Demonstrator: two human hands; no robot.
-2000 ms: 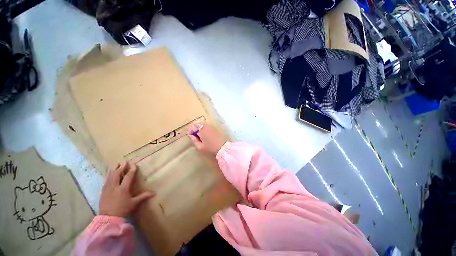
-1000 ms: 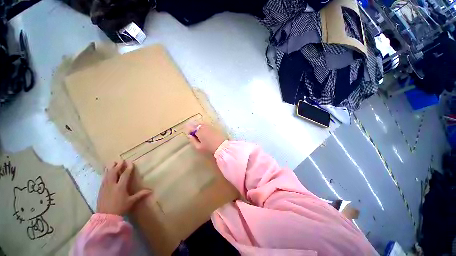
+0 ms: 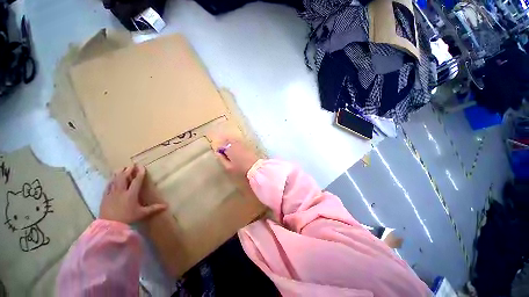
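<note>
The brown marking template (image 3: 148,87) lies tilted on a stack of beige front panels (image 3: 65,98), whose edges show at its left and right. Black printed lines show through its narrow slot, and plain cloth through the square window below. My left hand (image 3: 127,194) rests spread on the template's left edge, beside the window, and holds nothing. My right hand (image 3: 231,155) holds a thin purple marking pen (image 3: 223,149) near the window's upper right side. The pen's tip is too small to make out. A beige panel with a cat drawing (image 3: 29,212) lies flat at the left.
Checked and black cloth (image 3: 371,69) is heaped at the right with a second brown template (image 3: 391,26) on it. A phone (image 3: 355,123) lies near the table's right edge. Black-handled scissors (image 3: 26,58) lie upper left. A dark bundle with a white tag (image 3: 149,21) is at the back.
The whole view has shifted, so things on the table sit higher and further left. My right hand with the pen has moved from the slot's right end down to the window's right side.
</note>
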